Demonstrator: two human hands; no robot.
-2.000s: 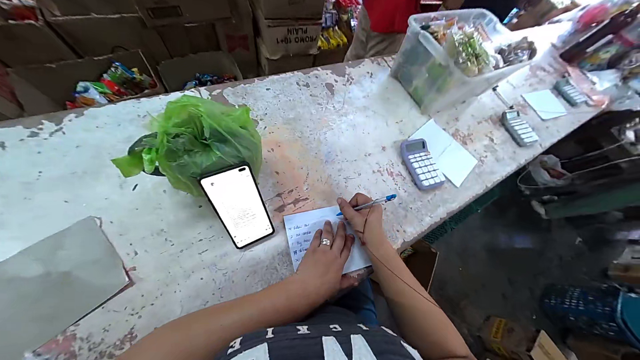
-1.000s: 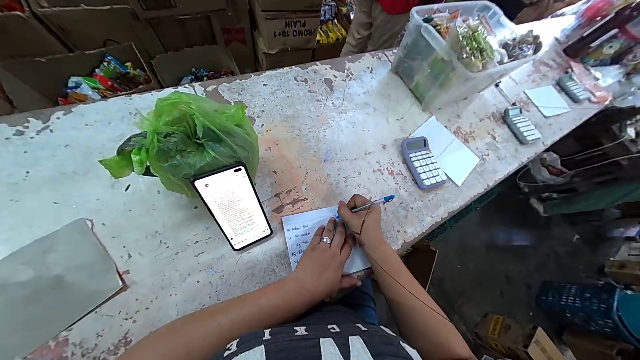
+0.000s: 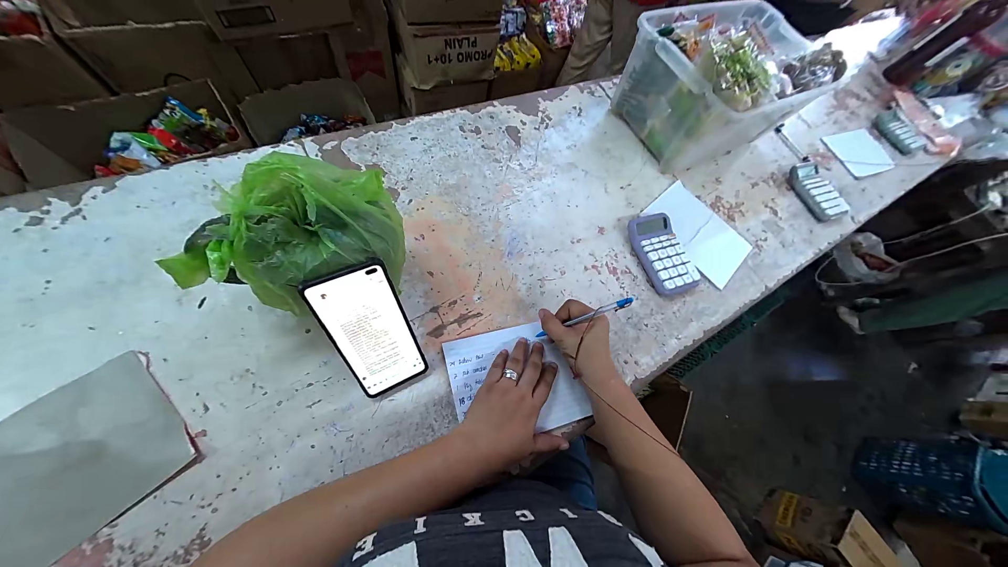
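Note:
A sheet of lined paper (image 3: pixel 472 358) with handwriting lies on the worn, paint-chipped counter (image 3: pixel 543 197). My left hand (image 3: pixel 512 402), with a ring on one finger, rests flat on the sheet, its fingers slightly spread. In my right hand (image 3: pixel 579 339) is a blue-capped ballpoint pen (image 3: pixel 602 309), its tip at the upper part of the sheet; a thin cord hangs from that wrist. Left of the paper a lit smartphone (image 3: pixel 366 331) showing text leans against a green plastic bag (image 3: pixel 315 228) with dark contents.
A purple calculator (image 3: pixel 664 256) overlaps white paper (image 3: pixel 720 252) on the right. Farther off are a grey calculator (image 3: pixel 819 191) and a clear plastic bin (image 3: pixel 669 118) of packets. A grey board (image 3: pixel 87 449) lies at left. Cardboard boxes (image 3: pixel 449 55) stand behind the counter.
The text on the phone screen looks different from two seconds ago. Both hands have stayed at the paper, the pen still in my right hand.

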